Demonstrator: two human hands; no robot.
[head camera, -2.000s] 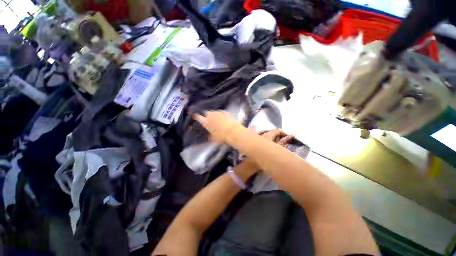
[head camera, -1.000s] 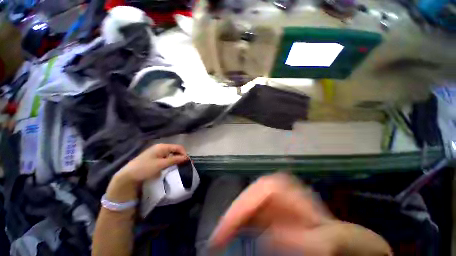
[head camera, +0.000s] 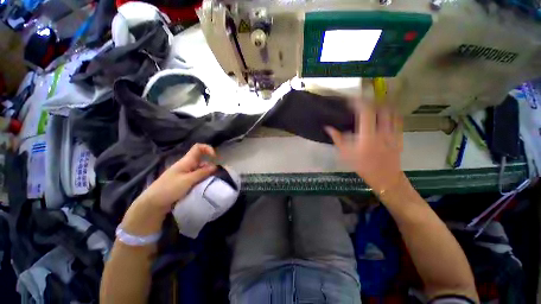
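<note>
The dark grey garment (head camera: 160, 133) lies left of the needle, and its dark panel (head camera: 305, 113) stretches right across the machine bed under the head. My left hand (head camera: 181, 181) pinches a light grey collar-like piece (head camera: 207, 205) at the table's front edge; its lower part hangs over the edge. My right hand (head camera: 374, 139) is blurred, fingers apart, at the right end of the dark panel; I cannot tell if it touches the cloth. The sewing machine head (head camera: 255, 47) stands above the panel; the needle area is small and overlit.
The green control panel (head camera: 415, 41) has a glowing screen. Green-yellow slim tools (head camera: 457, 142) and a black phone (head camera: 503, 133) lie at the right. Plastic packages (head camera: 37, 166) lie at the left. A curled light piece (head camera: 178, 92) lies behind the garment. Cloth heaps (head camera: 53, 255) are lower left.
My right hand has moved from low over the lap up to the dark panel's right end. My left hand still holds the light grey piece. The view has shifted slightly.
</note>
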